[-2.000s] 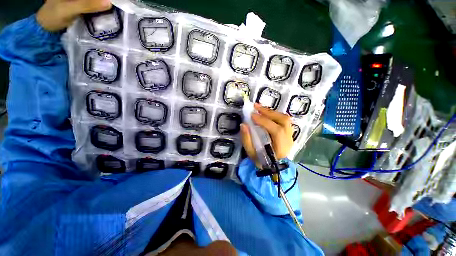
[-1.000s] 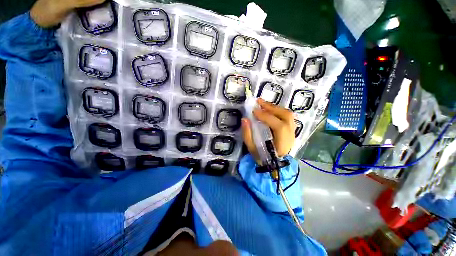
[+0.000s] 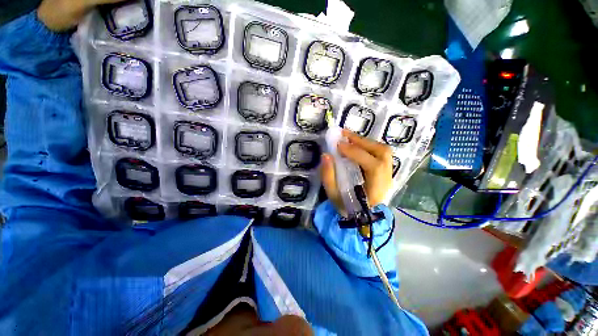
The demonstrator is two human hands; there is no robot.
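A whitish translucent blister tray (image 3: 226, 131) lies in front of me, with rows of black rounded-square watch housings in its pockets. My right hand (image 3: 360, 167) holds a white translucent dispensing syringe (image 3: 345, 164) like a pen. Its pale-yellow tip is at the right side of one watch housing (image 3: 313, 112) in the second row; whether it touches cannot be told. The black syringe adapter (image 3: 360, 220) sits by my wrist, with a thin beige air line (image 3: 382, 272) trailing down. My left hand (image 3: 62, 12) is at the tray's upper-left corner, cut off by the frame's top edge, its fingers partly hidden.
Right of the tray stand a perforated blue panel (image 3: 459, 128) and a black controller (image 3: 501, 118) with a red display. A blue hose (image 3: 452, 220) loops below them. Further right are spare trays (image 3: 547, 203) and red bins (image 3: 515, 272). A white tab (image 3: 338, 13) sticks up at the tray's top edge.
The syringe tip has stayed at the same housing, shifting slightly around its right side. The tray has shifted slightly up in view, and the controller a little right. Both hands keep their holds.
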